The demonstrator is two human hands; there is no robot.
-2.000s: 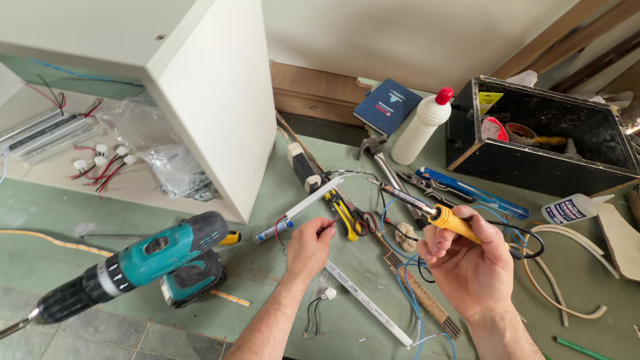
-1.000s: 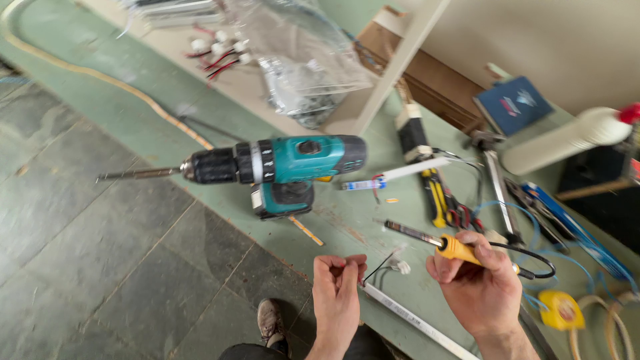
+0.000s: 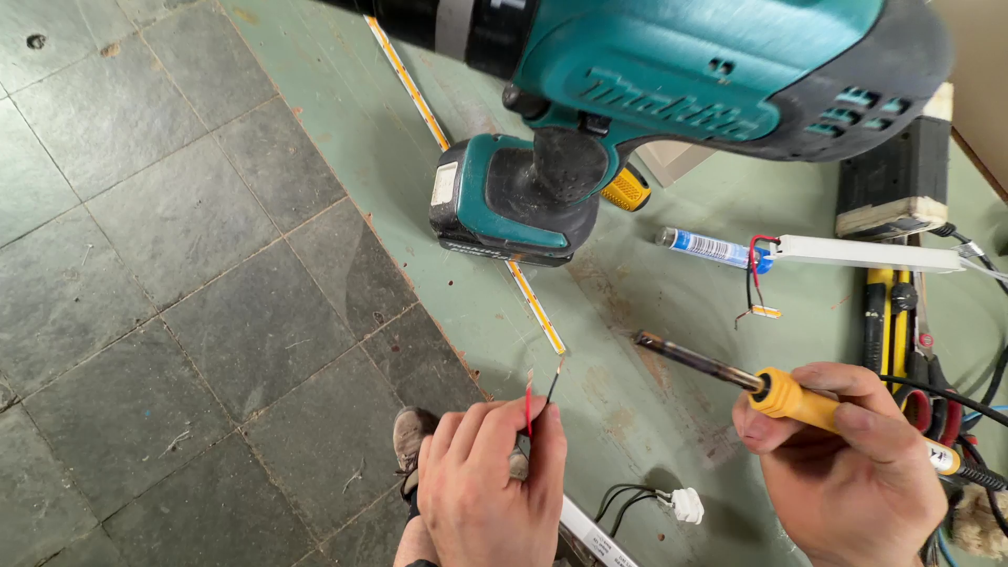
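My left hand (image 3: 492, 480) pinches a red wire (image 3: 529, 398) and a black wire (image 3: 555, 382), their bared ends pointing up. These ends sit just below the tip of a yellow LED strip (image 3: 535, 307); whether they touch it I cannot tell. My right hand (image 3: 850, 465) holds a soldering iron (image 3: 795, 400) by its yellow handle, its dark tip pointing left, above the bench. A white aluminium profile (image 3: 587, 531) with a label runs out below my left hand. The strip passes beneath a teal Makita cordless drill (image 3: 661, 87).
A solder tube (image 3: 709, 248) lies beside a white light bar (image 3: 866, 253) with red and black wires. Yellow-black pliers (image 3: 886, 315) and a black-and-white device (image 3: 894, 173) are at the right. A white connector (image 3: 687, 505) lies lower right. The bench edge (image 3: 417, 295) borders a tiled floor (image 3: 228, 315).
The view has swung left and closer to the drill. Two seconds ago my left hand was near the light bar; now it holds the wire ends by the LED strip. The iron stays in my right hand.
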